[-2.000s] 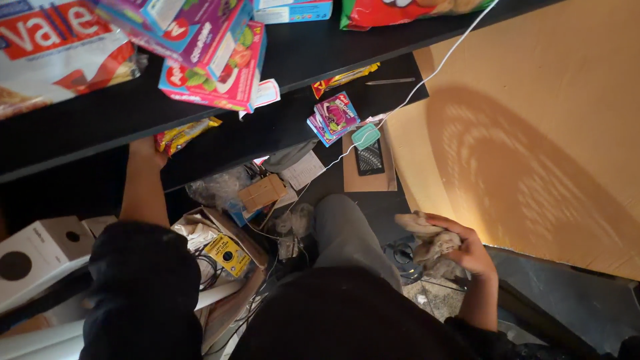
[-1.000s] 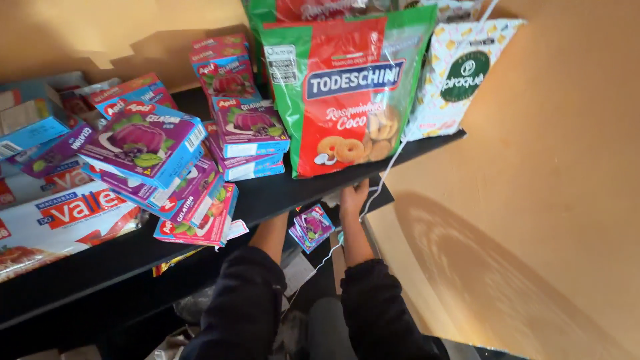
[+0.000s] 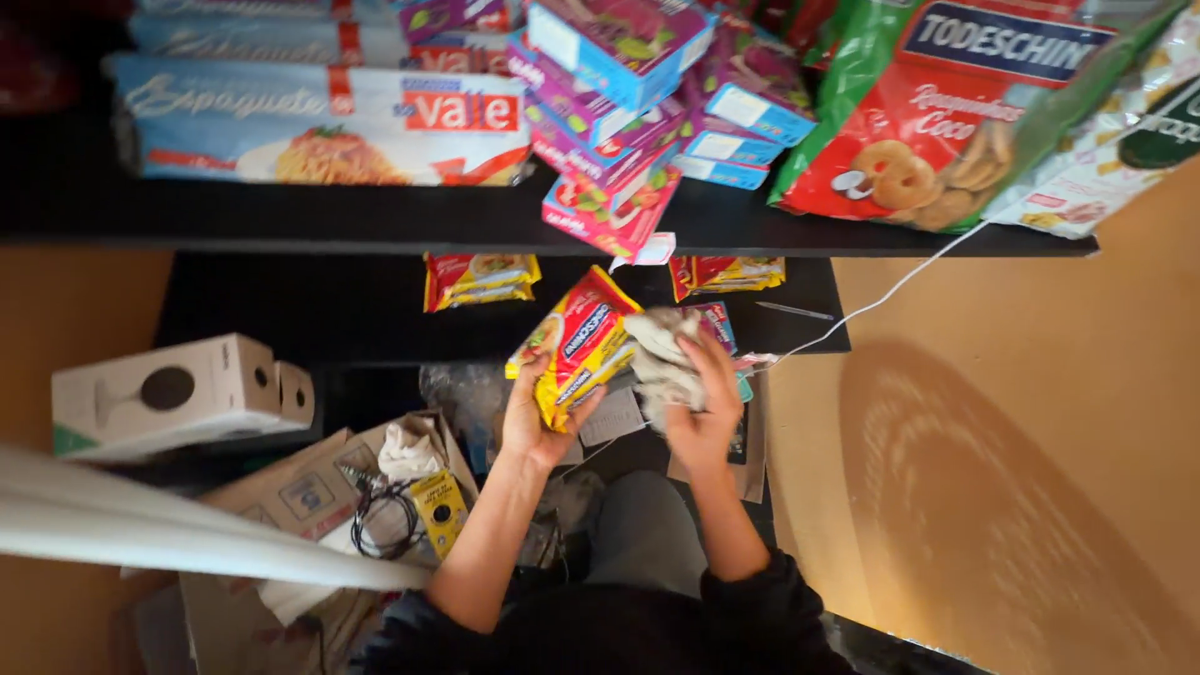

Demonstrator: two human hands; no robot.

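My left hand point(image 3: 541, 417) holds red and yellow noodle packets point(image 3: 583, 342) from below, tilted, in front of the lower black shelf point(image 3: 347, 309). In my right hand point(image 3: 708, 403) is a crumpled greyish cloth point(image 3: 667, 361), close against the packets' right side. Similar packets lie on the lower shelf, one group point(image 3: 481, 279) to the left and another point(image 3: 729, 274) to the right. A purple gelatin box point(image 3: 714, 326) is partly hidden behind the cloth and my right hand.
The upper shelf point(image 3: 356, 220) bears spaghetti packs point(image 3: 323, 122), stacked gelatin boxes point(image 3: 609, 211) and a cookie bag point(image 3: 923, 131). A white cord point(image 3: 900, 286) hangs at right, by a pen point(image 3: 795, 310). White boxes point(image 3: 164, 389), an open carton point(image 3: 309, 487) and a pale pole point(image 3: 187, 525) are at left.
Both hands, at the shelf edge a second ago, are now nearer me below the upper shelf. The noodle packets are now in my left hand. The view has shifted.
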